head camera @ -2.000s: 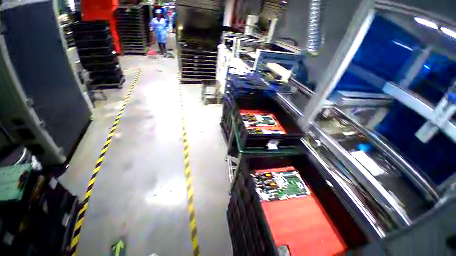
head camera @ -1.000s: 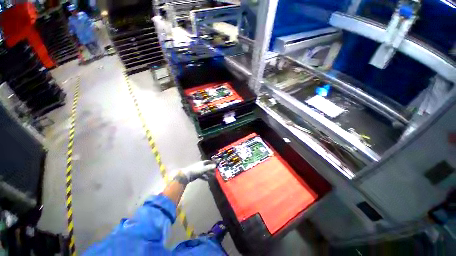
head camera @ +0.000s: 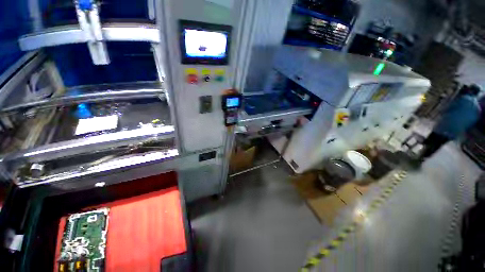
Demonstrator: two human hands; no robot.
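Note:
A green circuit board [head camera: 85, 240] with white outlines and orange-black parts at its near end lies on the left part of the orange-red interior of a black tote. The tote's red lining [head camera: 143, 226] is bare to the right of the board. Neither of my hands is in the picture. The tote is cut off by the bottom edge.
A blue-windowed machine [head camera: 195, 127] stands behind the tote, with an orange-black handheld device [head camera: 231, 109] on its panel. A conveyor [head camera: 274, 118] links it to a long white machine [head camera: 329, 114]. Buckets [head camera: 340, 171] stand on cardboard [head camera: 319, 204]. A person [head camera: 452, 123] is at the right.
My view has swung right, from the aisle and totes to the machine panel and buckets. My gloved left hand, beside the board one second ago, is out of view.

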